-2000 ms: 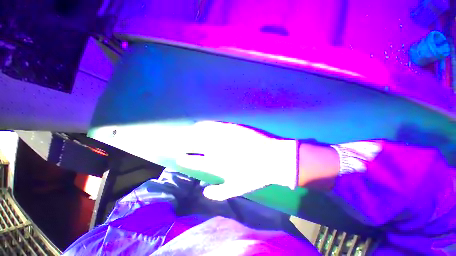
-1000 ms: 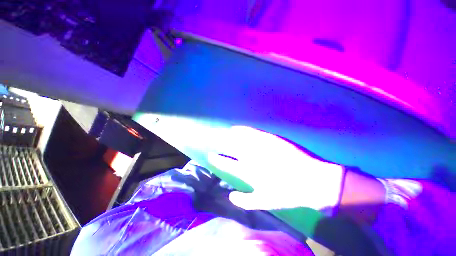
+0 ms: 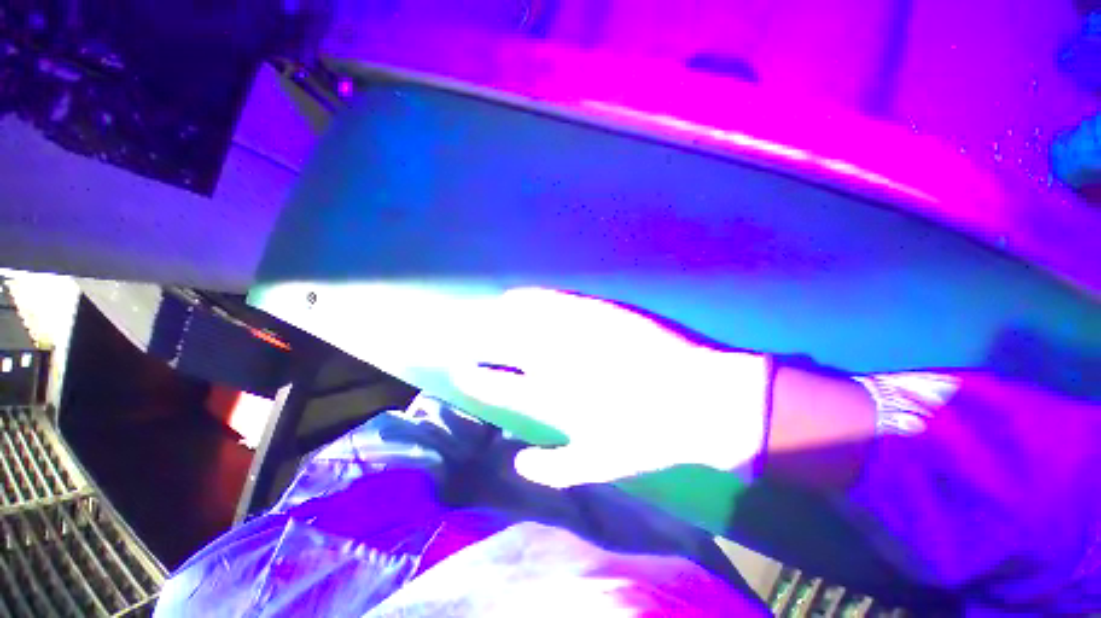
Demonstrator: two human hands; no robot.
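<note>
My right hand (image 3: 640, 392), in a white, glaring glove, lies on the green-blue mat (image 3: 483, 193) near its front edge. It comes in from the right, with its fingers towards the left and its thumb apart on the near side. The fingertips blend into the brightly lit part of the mat, so their outline is hard to tell. No object shows in the hand. A bare strip of wrist shows between glove and sleeve. My left hand is not in view.
Behind the mat is a raised lip and magenta-lit surface (image 3: 821, 73). A blue cup-like thing (image 3: 1077, 155) is cut off at right. A dark panel (image 3: 133, 97) is upper left. Metal racks stand lower left (image 3: 73, 531) and lower right (image 3: 821, 598), near a dark, reddish-inside bin (image 3: 151, 435).
The view swung left, then partly back, so more of the lower-left rack shows than at first. My right hand stays in about the same place on the mat.
</note>
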